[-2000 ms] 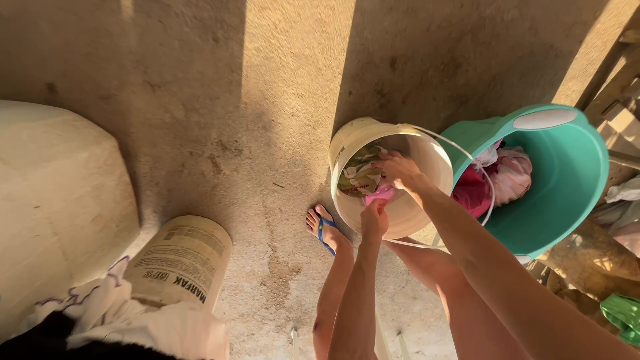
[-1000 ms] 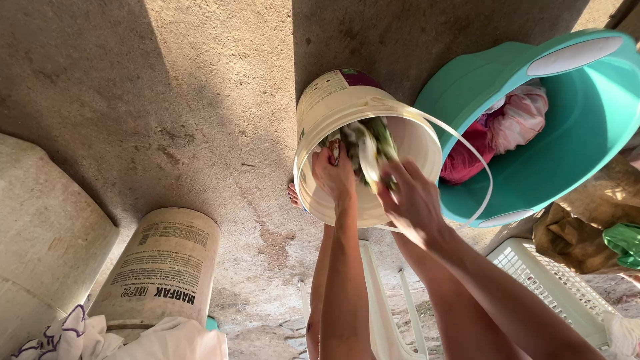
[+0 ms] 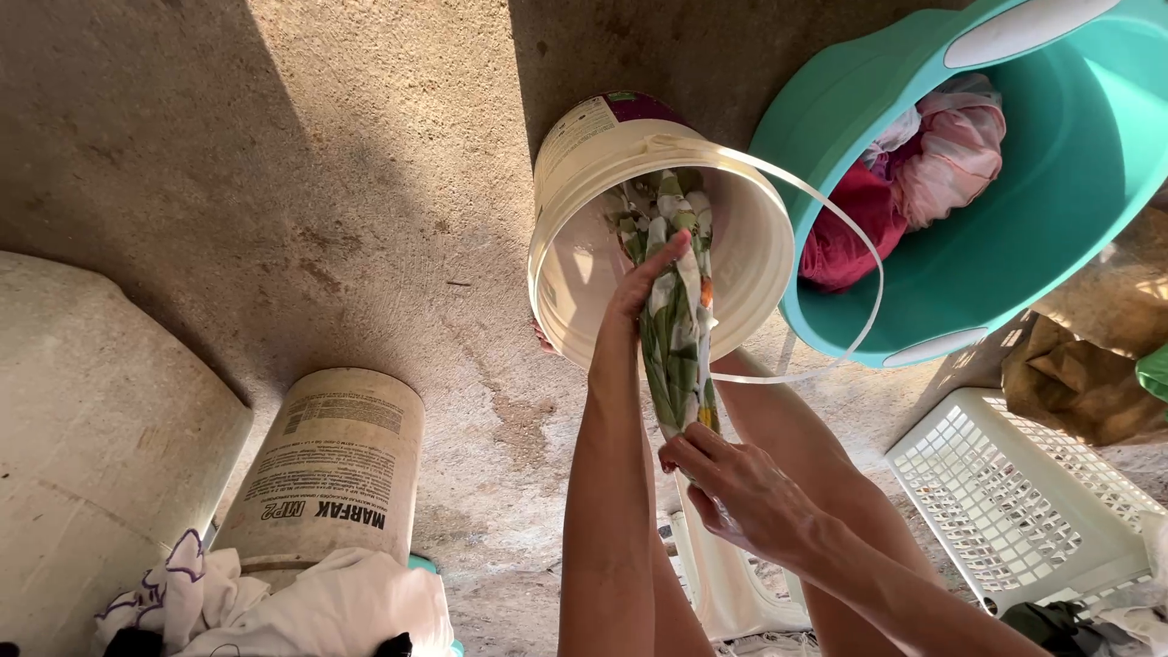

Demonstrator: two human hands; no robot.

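Observation:
A wet-looking cloth with a green, white and orange print (image 3: 673, 347) stretches up out of a cream plastic bucket (image 3: 566, 265). My left hand (image 3: 644, 274) grips it at the bucket's mouth, thumb over the fabric. Lower down, outside the bucket, my right hand (image 3: 730, 484) holds the cloth's near end. The far end of the cloth lies inside the bucket, its lowest part hidden. The bucket's white handle (image 3: 867, 246) hangs out to the right, beside a teal plastic tub (image 3: 1031, 283) that holds bunched pink and red fabric (image 3: 949, 151).
On the left stand a large pale container (image 3: 91, 438) and a cylindrical bucket with printing (image 3: 338, 456), white cloths (image 3: 338, 602) in front of it. A white perforated basket (image 3: 1013, 502) sits at lower right by a brown cloth (image 3: 1058, 374). A white plastic chair (image 3: 739, 584) is below my arms.
Both hands were inside the bucket with the printed cloth. My right hand has come out toward me, and the cloth now extends lengthwise over the rim.

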